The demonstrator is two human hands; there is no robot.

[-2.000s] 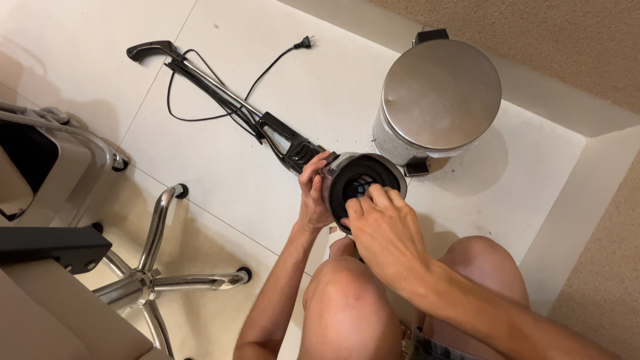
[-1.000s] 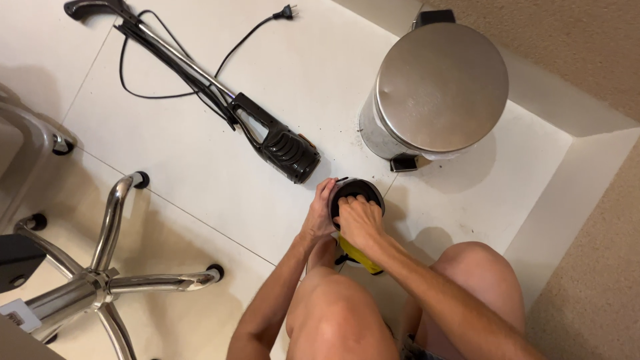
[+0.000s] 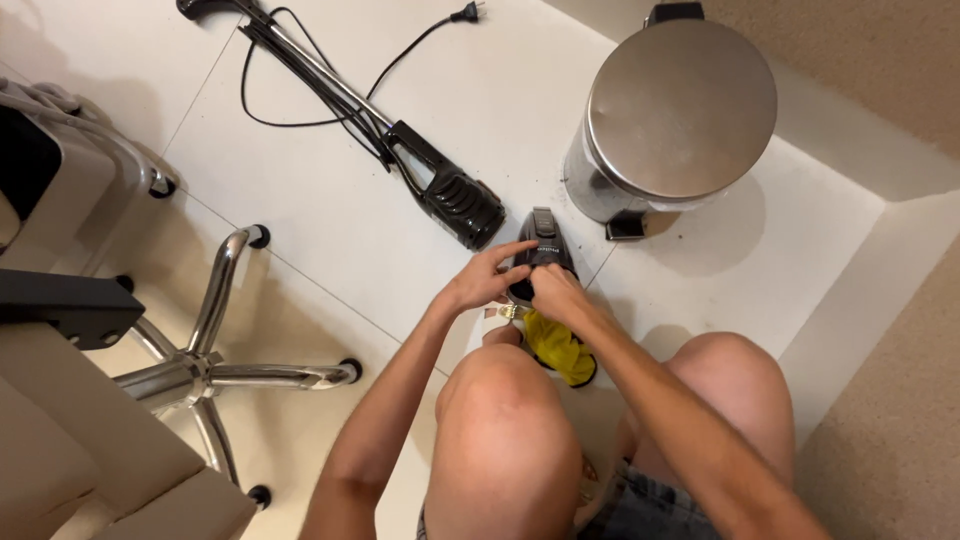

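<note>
A dark plastic vacuum-cleaner dust container point(image 3: 549, 238), marked Philco, lies on the floor between my knees and the vacuum body. My left hand point(image 3: 487, 276) rests against its left side, fingers spread over it. My right hand point(image 3: 553, 291) is at its near open end, the fingertips bent inside and partly hidden. Just under my right wrist lies a yellow cloth with a black edge point(image 3: 561, 346). Beyond the container, the black stick vacuum body point(image 3: 457, 199) lies on the tiles, its metal tube, handle and black cord point(image 3: 292, 124) stretching to the upper left.
A round metal pedal bin point(image 3: 682, 109) stands at the upper right near the wall, with specks of dirt on the floor beside it. A chrome chair base on casters point(image 3: 277, 375) is at the left, near a pale wheeled object point(image 3: 90, 165). My knees flank the work area.
The container has tilted from mouth up to lying with its top side showing. The yellow cloth shows more fully. Two seconds ago the container overlapped the vacuum body; now they are apart.
</note>
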